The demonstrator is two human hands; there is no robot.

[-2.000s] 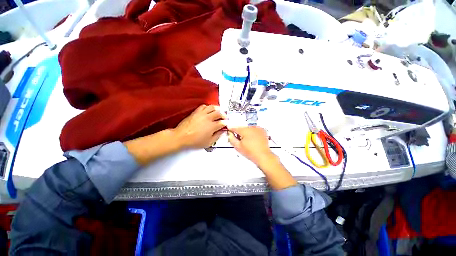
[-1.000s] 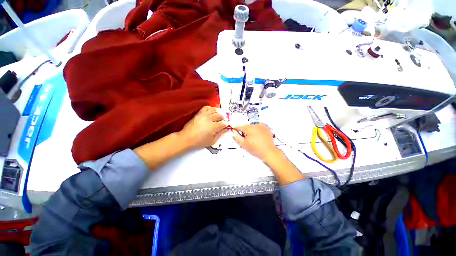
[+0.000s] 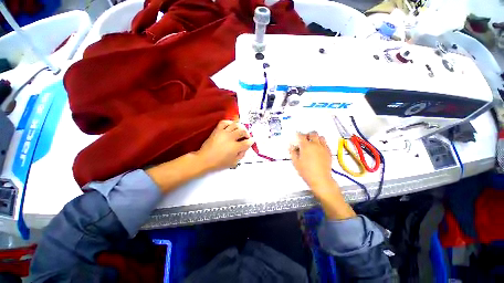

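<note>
A dark red garment piece (image 3: 149, 105) lies in a large soft heap left of the needle. A thin dark red strip (image 3: 265, 157) runs from my left hand's fingertips to the right over the white table. My left hand (image 3: 225, 145) pinches the strip's upper part beside the cloth edge, in front of the presser foot (image 3: 264, 119). My right hand (image 3: 311, 157) is apart from the strip, to its right, with fingers slightly curled and nothing visible in them. Whether its fingertips touch the table, I cannot tell.
Scissors (image 3: 356, 152) with yellow and red handles lie right of my right hand, with a dark cord (image 3: 381, 179) around them. The white JACK machine (image 3: 331, 69) stands behind. A grey ruler strip (image 3: 237, 212) runs along the front edge. White bins stand behind the table.
My right hand has let go of the red strip and moved right, towards the scissors. The strip's end now shows on the table. My left hand has stayed near the needle.
</note>
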